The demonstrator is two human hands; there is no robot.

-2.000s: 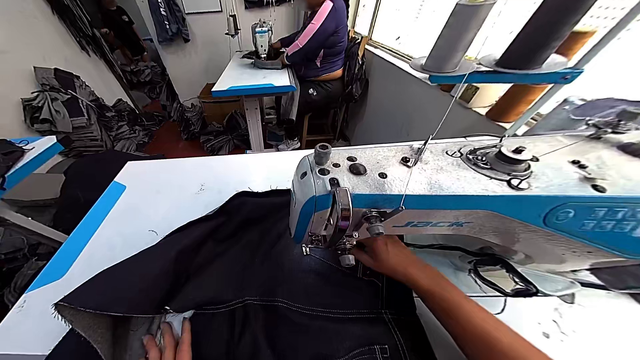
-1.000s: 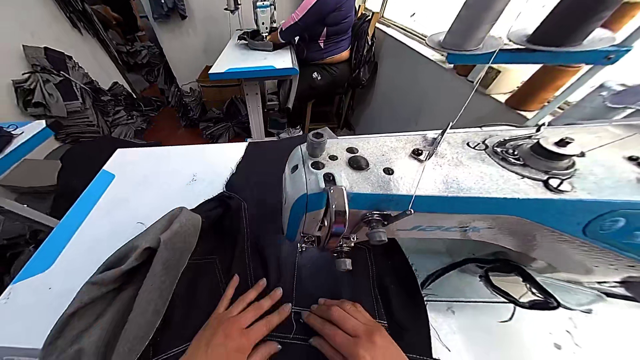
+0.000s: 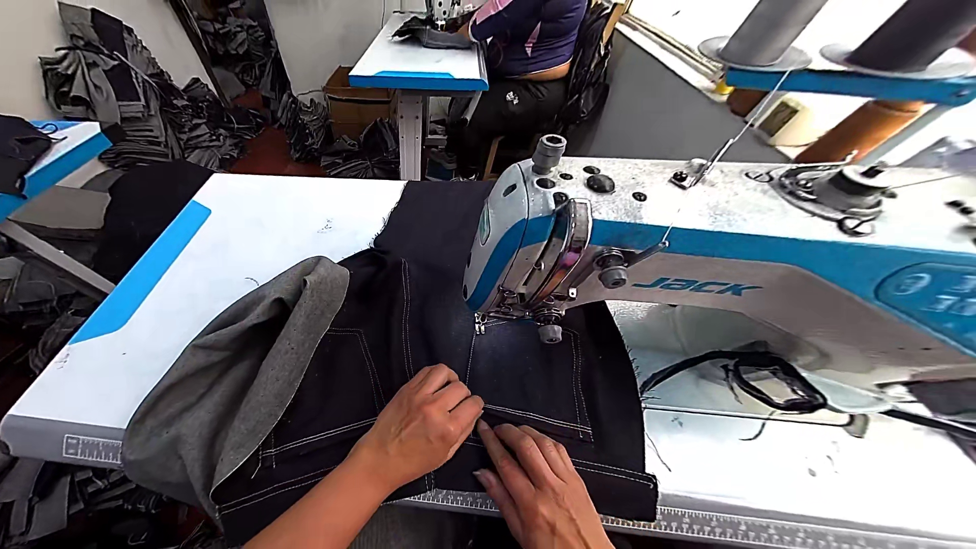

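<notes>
A dark denim garment piece (image 3: 358,320) with pale double topstitching and stitched pocket outlines lies across the machine bed, its grey inner side (image 3: 252,366) folded up at the left. My left hand (image 3: 427,419) pinches the denim near a seam, in front of the presser foot (image 3: 479,323), fingers curled. Beside it, my right hand (image 3: 530,476) rests on the cloth, its fingertips close to my left hand's. The Jack sewing machine (image 3: 686,259) stands over the denim, the foot at a line of stitching. The cloth under my fingers is hidden.
A ruler strip (image 3: 686,522) runs along the table's front edge. Thread cones (image 3: 770,34) stand at the upper right. A black cord-like loop (image 3: 778,381) lies under the machine arm. Piles of grey denim (image 3: 152,114) lie at the left. A person (image 3: 526,46) sits at another sewing table (image 3: 419,65).
Both hands lay spread on the denim a second ago; now my left hand's fingers are curled in a pinch. Two seconds ago my right hand was beside the needle area and my left held the cloth's edge.
</notes>
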